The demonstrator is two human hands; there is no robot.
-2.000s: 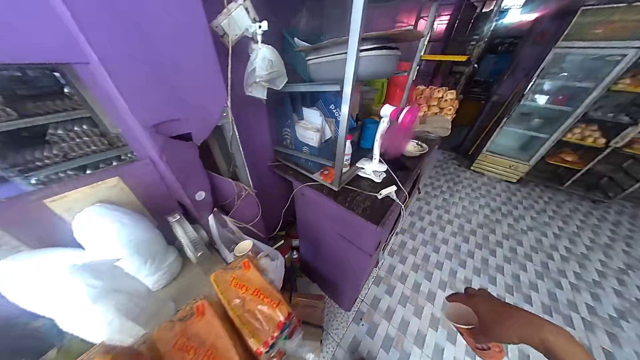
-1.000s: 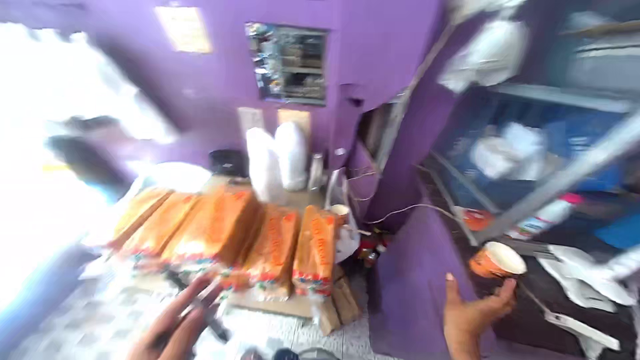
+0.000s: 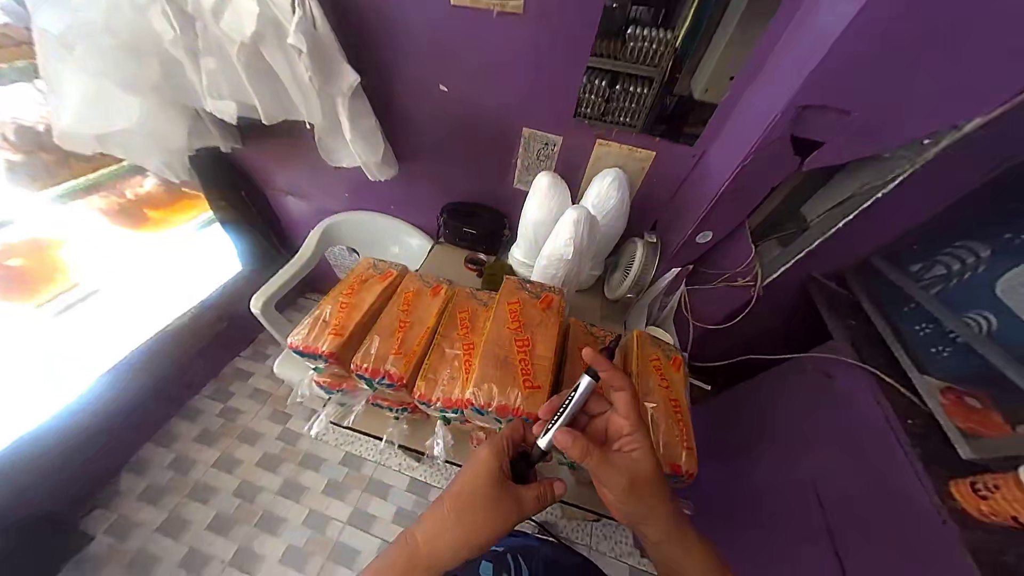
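A marker pen with a silver barrel and black ends [image 3: 570,410] slants between my two hands. My left hand [image 3: 500,472] grips its lower black end. Around the barrel and upper part are the fingers of my right hand [image 3: 616,440]. Behind and below the hands, several loaves of bread in clear printed bags lie on a small table: one large loaf [image 3: 516,348] just left of the pen, another [image 3: 662,400] right of my right hand. My right hand partly hides a loaf between them [image 3: 588,344].
Three white wrapped bundles [image 3: 560,240] and a small fan [image 3: 632,268] stand at the table's back, near a black case [image 3: 474,226]. A white plastic chair [image 3: 320,240] is at the left. An orange printed cup [image 3: 990,498] is at the right edge, beyond the purple counter [image 3: 816,464].
The view has swung left to the bread. My right hand, which held the paper cup two seconds ago, has let it go and come to the pen beside my left hand.
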